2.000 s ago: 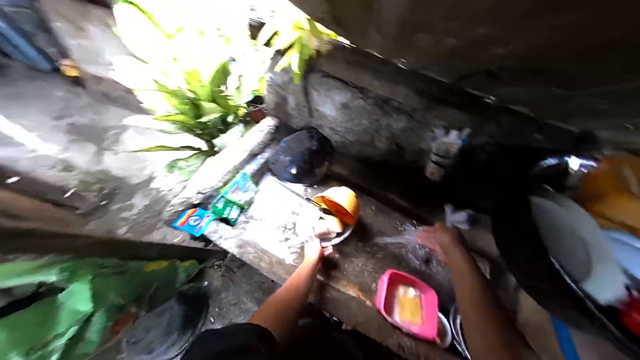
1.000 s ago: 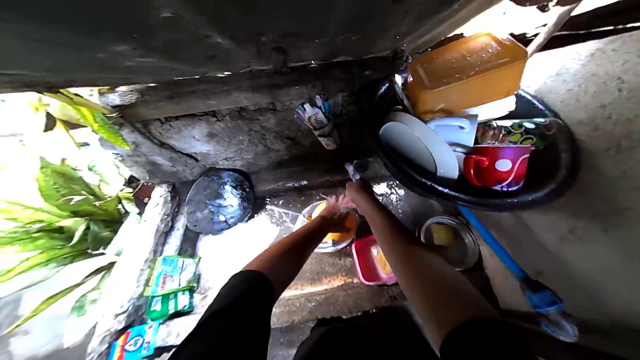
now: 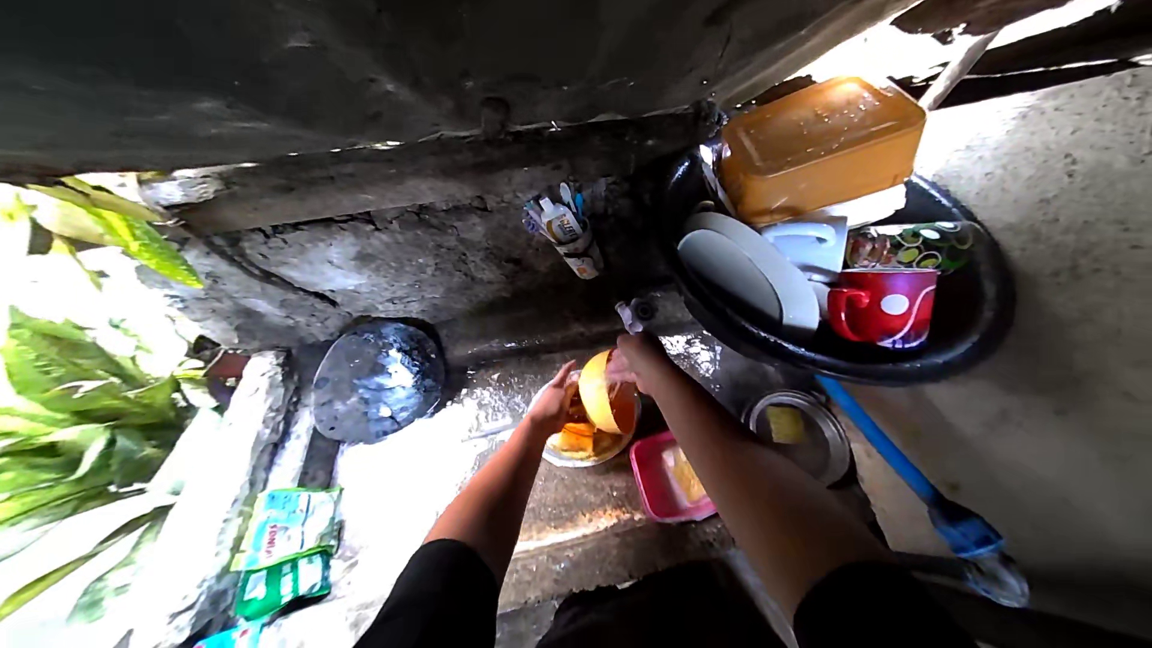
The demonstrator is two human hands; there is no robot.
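Both hands are on an orange plastic bowl (image 3: 605, 396), tilted on its side above a round basin (image 3: 587, 450) that holds another orange item (image 3: 574, 438). My left hand (image 3: 551, 405) grips the bowl's left side, its fingertips partly hidden. My right hand (image 3: 634, 360) is at the bowl's upper right, near a faucet (image 3: 630, 315). A pink plastic container (image 3: 655, 481) with something yellowish inside sits just below, beside my right forearm. To the right of that forearm, a round metal pan (image 3: 832, 450) holds a yellow sponge (image 3: 786, 425).
A large black basin (image 3: 994, 297) at upper right holds an orange container (image 3: 823, 148), plates (image 3: 742, 270) and a red mug (image 3: 886, 308). A blue-handled brush (image 3: 886, 450) lies below it. A dark round lid or pan (image 3: 378, 380), detergent packets (image 3: 292, 526) and a toothbrush holder (image 3: 576, 252) are leftward.
The view has swung to the right. Two seconds ago my hands were apart, with the right one off the orange bowl; now both are at it. The bowl is now tilted up above the basin.
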